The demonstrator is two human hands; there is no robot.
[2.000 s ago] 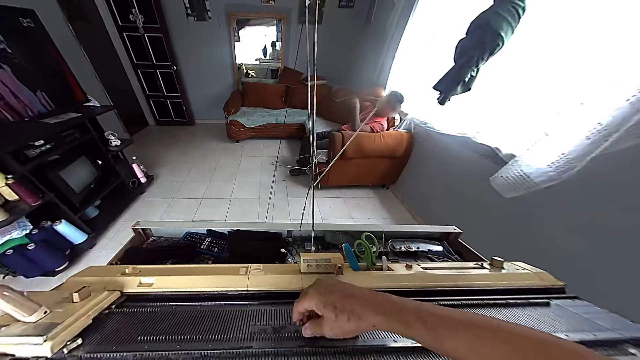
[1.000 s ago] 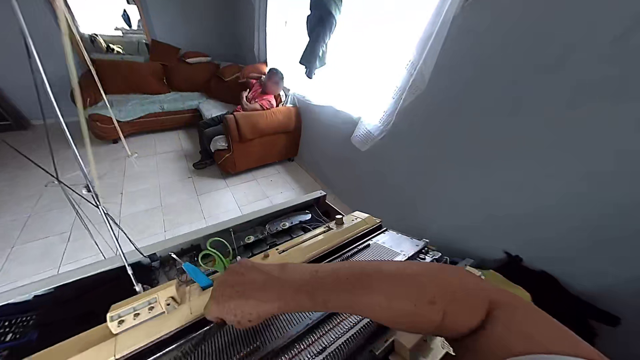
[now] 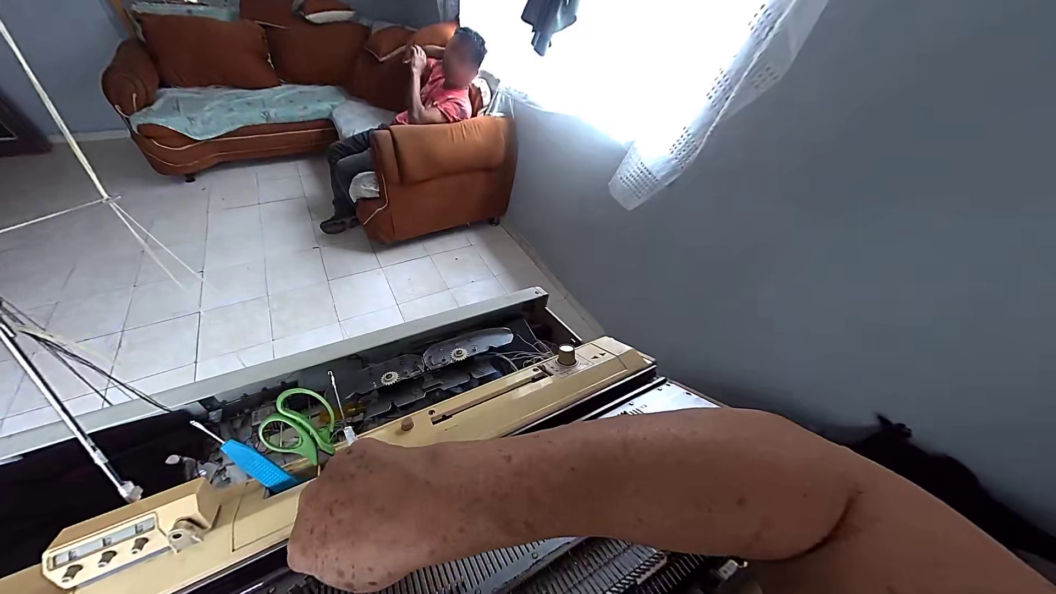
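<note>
The back of my right hand (image 3: pixel 355 516) is over the beige front rail and needle bed (image 3: pixel 495 569) of a knitting machine; its fingers are tucked out of sight, so whether it holds anything is hidden. Just beyond it, green-handled scissors (image 3: pixel 299 429) and a blue-handled tool (image 3: pixel 257 466) stand in the machine's rear tray. To the left of the hand is a beige row counter (image 3: pixel 124 536) with small knobs. A round knob (image 3: pixel 566 355) sits at the rail's far end. My left hand is outside the view.
Yarn mast rods (image 3: pixel 62 408) and strands rise at the left. Past the machine's metal rear edge (image 3: pixel 272 363), a person (image 3: pixel 445 87) sits on an orange-brown sofa (image 3: pixel 450 177). A grey wall (image 3: pixel 866 247) and a white curtain (image 3: pixel 660 169) are at the right; dark cloth (image 3: pixel 916 478) lies low at right.
The view has swung to the right along the machine. My right hand, over the needle bed near the row counter two seconds ago, is now to the right of the counter, beside the scissors.
</note>
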